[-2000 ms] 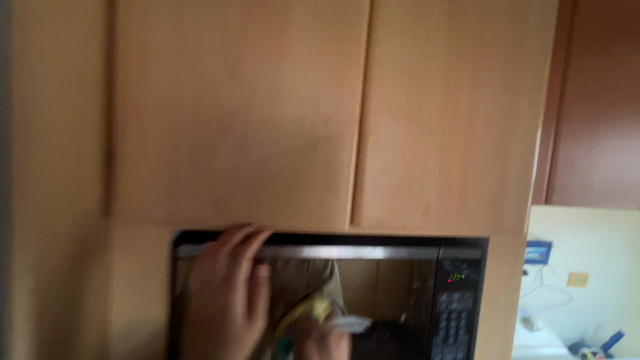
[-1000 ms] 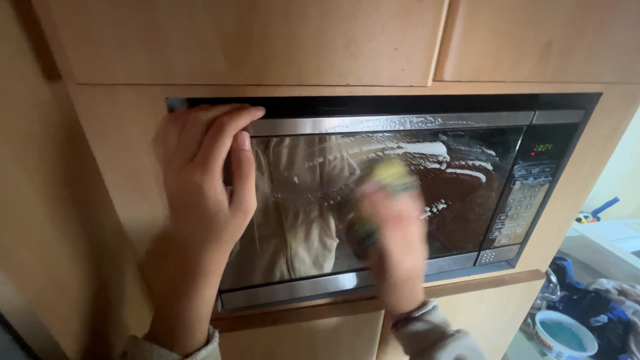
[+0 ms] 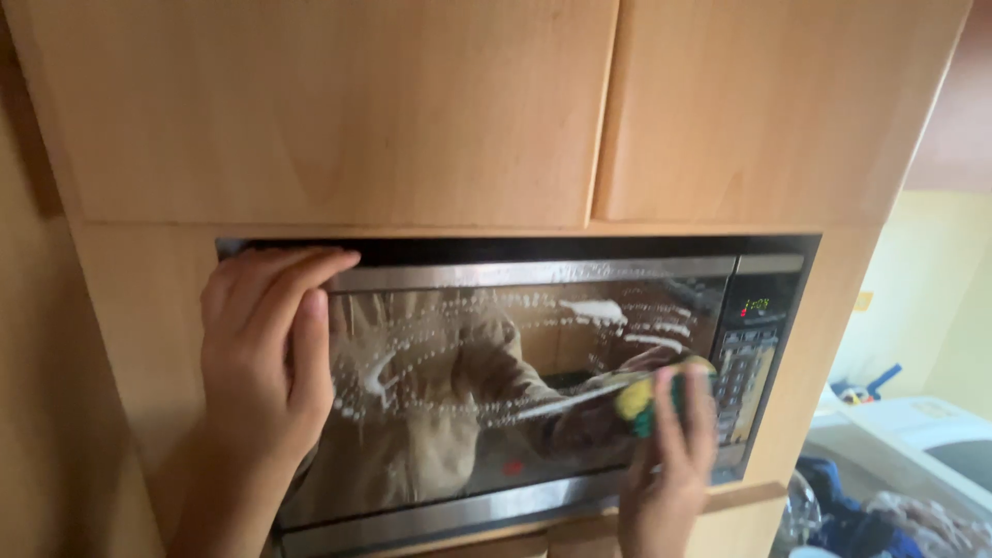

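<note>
A built-in microwave oven with a dark glass door and steel trim sits in a wooden cabinet. Streaks of white foam and rows of small bubbles cover the glass, which also reflects a person's clothing. My right hand grips a yellow and green sponge, pressed on the lower right part of the glass, near the keypad. My left hand rests at the door's upper left corner, its fingers over the top edge, holding no object.
Wooden cabinet doors are above the microwave. At the lower right stand a white appliance, probably a washing machine, a pile of clothes and a blue-handled item. A yellow wall socket shows behind.
My right hand has moved with the sponge to the right side of the glass, near the keypad. The foam now reaches further left across the door. My left hand stays at the upper left corner.
</note>
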